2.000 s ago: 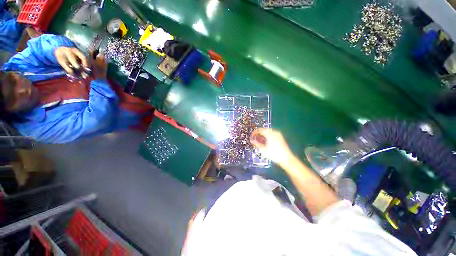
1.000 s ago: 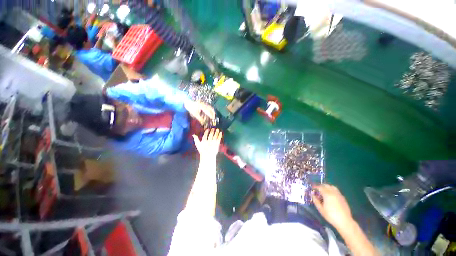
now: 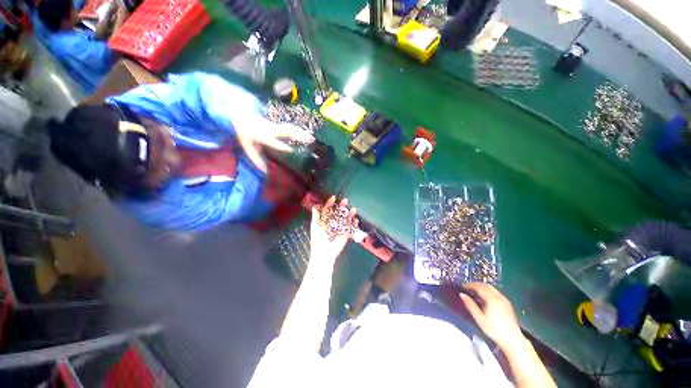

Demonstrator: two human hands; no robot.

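My left hand (image 3: 332, 231) is stretched out palm up at the bench's front edge, left of the tray, with a heap of small metallic components (image 3: 338, 219) on the palm. A clear gridded tray (image 3: 419, 194) lies on the green bench mat, with a loose heap of small components (image 3: 461, 236) spread over it. My right hand (image 3: 487, 307) is at the tray's lower right corner, fingers bent. Whether it holds anything cannot be told.
A person in blue (image 3: 220, 189) sits at the left, a hand over a silver heap (image 3: 292, 121). A solder spool stand (image 3: 420, 147) and soldering station (image 3: 375, 138) stand behind. A clear hood (image 3: 606, 267) is at right. Red trays (image 3: 159, 34) are at upper left.
My left hand came into view empty and spread, and now bears components. My right hand has moved from over the heap to the tray's lower corner. The neighbour's hand has moved away from mine.
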